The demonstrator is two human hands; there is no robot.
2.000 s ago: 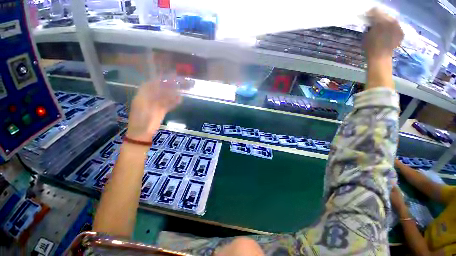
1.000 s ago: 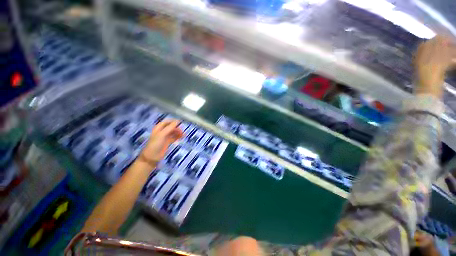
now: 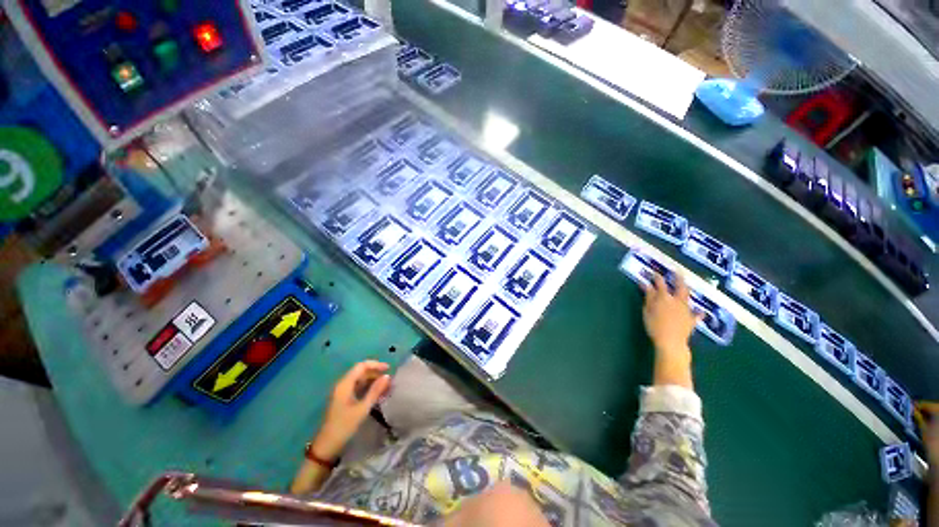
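Note:
My right hand (image 3: 670, 312) is over the green conveyor belt, its fingertips closed on the near end of a flat panel (image 3: 641, 267); the fingers hide part of it. Another flat panel (image 3: 714, 319) lies just beside that hand. My left hand (image 3: 353, 403) is low in the centre, in front of the tray, with fingers bent and apart and nothing visible in it. The blister tray (image 3: 498, 367) between the hands holds rows of panels; clear film or glare blurs its far left part. One panel (image 3: 163, 253) sits in the press fixture at left.
The press base plate (image 3: 134, 360) has a blue front with yellow arrows (image 3: 259, 351). The control box (image 3: 154, 62) and green "9" disc (image 3: 26, 177) are upper left. A tray stack (image 3: 299, 113) stands behind. Panels (image 3: 710, 250) line the belt. A blue fan (image 3: 731, 101) and another person's hand (image 3: 927, 420) show right.
My right hand has come down from the upper shelf area to a panel on the belt. My left hand has moved from over the tray to its near side. The view has swung down and left.

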